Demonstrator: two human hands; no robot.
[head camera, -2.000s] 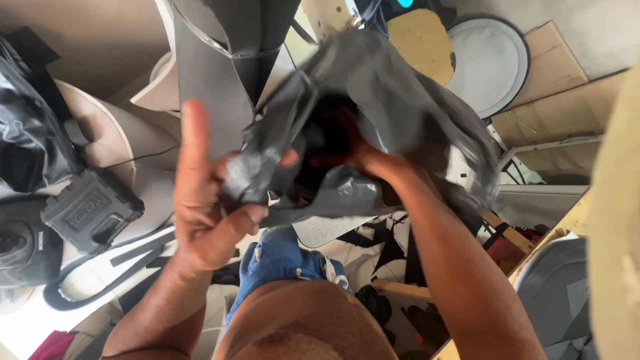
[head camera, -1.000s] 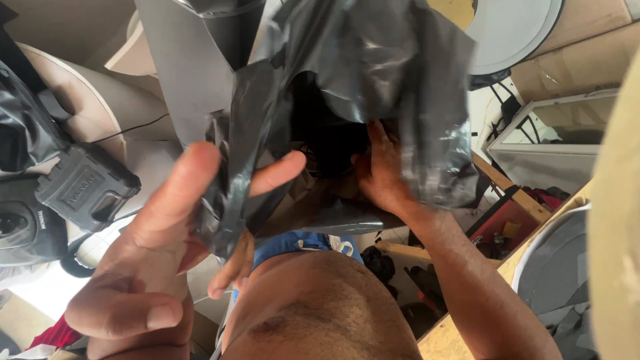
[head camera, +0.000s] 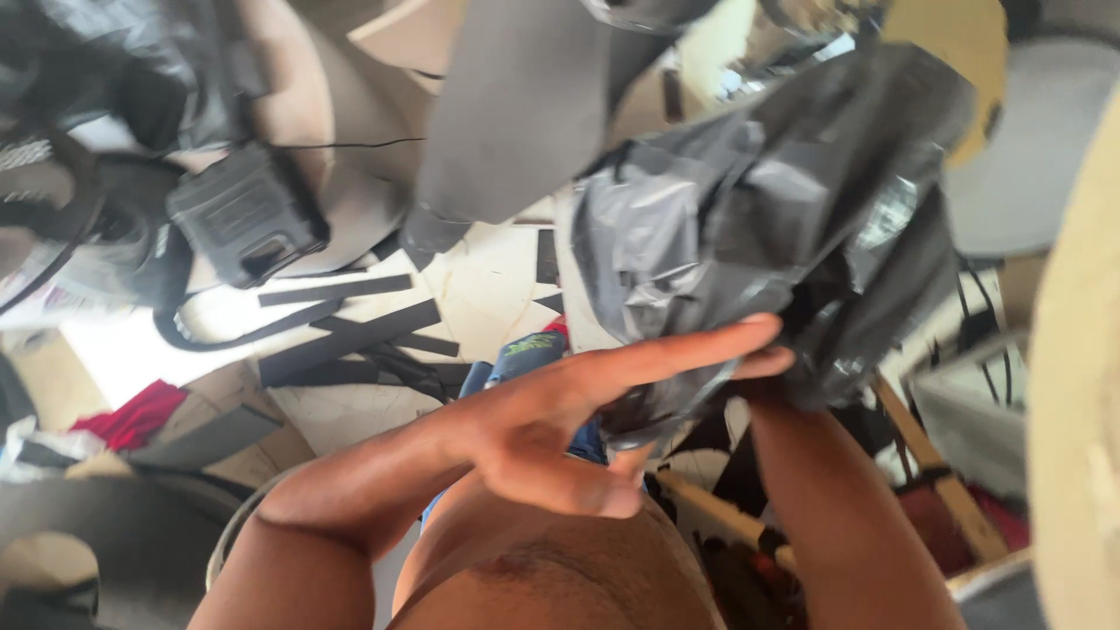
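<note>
A crumpled black plastic bag (head camera: 752, 219) spreads out in front of my body, right of the middle of the view. My left hand (head camera: 595, 411) is at the bag's near edge, index finger stretched across it and thumb spread; the lower fingers pinch the plastic. My right hand (head camera: 766, 381) is almost wholly hidden inside or behind the bag, with only the wrist and forearm plain below it. What its fingers do cannot be seen.
A black plastic tool case (head camera: 249, 214) lies at the left. Rolled grey sheet material (head camera: 516, 114) stands beyond the bag. Dark strips (head camera: 350, 337) lie scattered on the pale floor. A red cloth (head camera: 131, 416) is at lower left, and wooden bars (head camera: 941, 472) are at the right.
The bag's dark opening, which faced me with my right hand inside it, is now mostly covered by plastic. My left hand has moved right, across the bag's near edge. The view has shifted.
</note>
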